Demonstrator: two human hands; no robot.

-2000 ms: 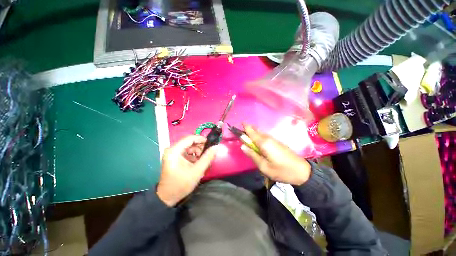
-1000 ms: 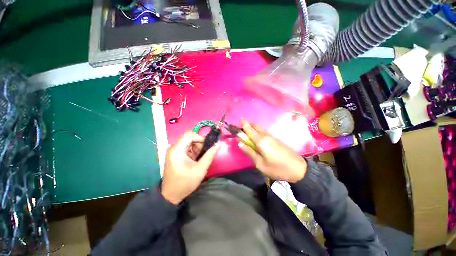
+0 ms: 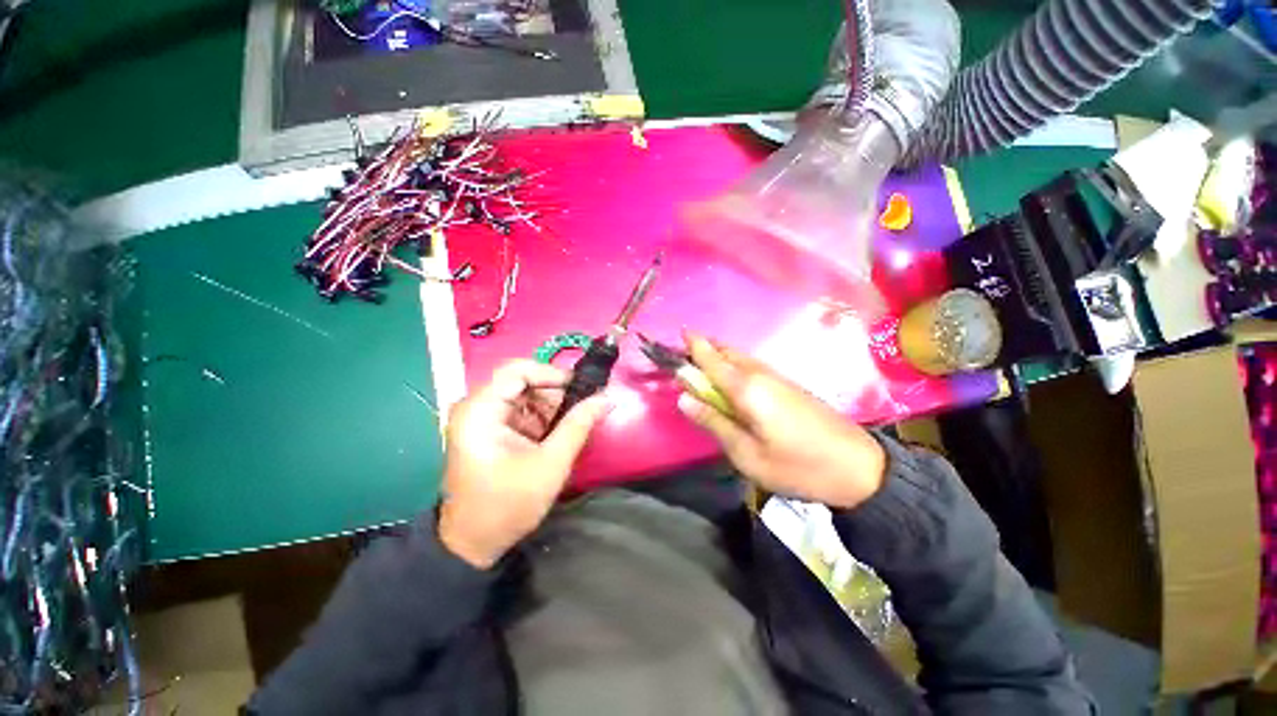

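Observation:
My left hand (image 3: pixel 507 455) holds the soldering iron (image 3: pixel 594 367) by its black handle, the metal tip pointing up and away. My right hand (image 3: pixel 789 427) holds the pliers (image 3: pixel 700 385) by yellow-green handles; their short dark jaws are just right of the iron's shaft, with a small gap. The green ring PCB (image 3: pixel 560 347) lies on the pink-red sheet (image 3: pixel 616 182), partly hidden behind the iron and my left hand. A single wire lead (image 3: pixel 504 291) lies on the sheet, beyond the ring.
Piled wire leads (image 3: pixel 406 210) lie at upper left, before a framed tray (image 3: pixel 448 123). The fume extractor hood (image 3: pixel 812 210) hangs over the sheet. At right are the tip-cleaning pot (image 3: pixel 951 332), a black box (image 3: pixel 1029 266) and an orange piece (image 3: pixel 895 211). A cable tangle (image 3: pixel 63 448) stands far left.
The pliers' jaws were close at the iron's shaft one second ago and are now a little apart from it. The iron's tip shows more clearly. The whole view has shifted slightly.

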